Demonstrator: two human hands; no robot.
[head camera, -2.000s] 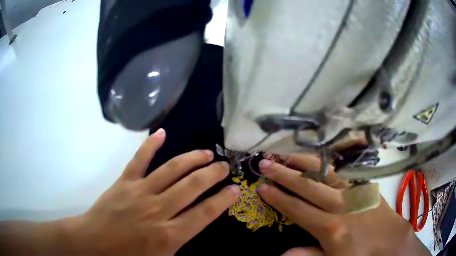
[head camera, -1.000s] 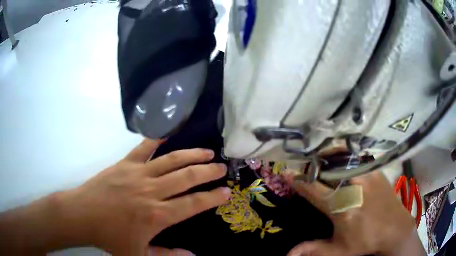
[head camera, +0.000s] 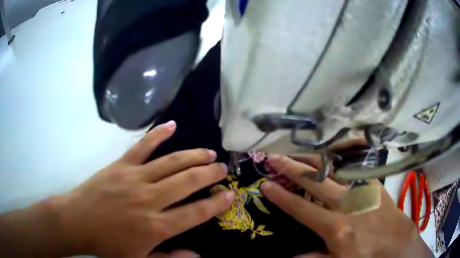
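Note:
A black garment panel (head camera: 194, 103) lies under the off-white sewing machine head (head camera: 282, 65). Its embroidered flower patch (head camera: 237, 216), yellow with pale leaves and pink flowers, shows between my hands. My left hand (head camera: 146, 196) lies flat on the panel, fingers apart, fingertips left of the presser foot (head camera: 236, 164). My right hand (head camera: 328, 211) lies on the cloth at the right, fingertips beside the presser foot and on the patch's edge. Part of it is hidden behind the machine head and a pale block (head camera: 361, 197). The needle tip cannot be made out.
A grey translucent oval in black cloth (head camera: 146, 80) hangs left of the head. Red-orange shears (head camera: 415, 199) lie at the right, beside patterned cloth (head camera: 444, 214). The white table top (head camera: 50, 116) spreads at the left. A curved arm crosses the lower right of the head.
The patch has moved and turned under the foot since the first frame. My right hand has moved back left onto the cloth beside the foot. My left index finger has spread outward.

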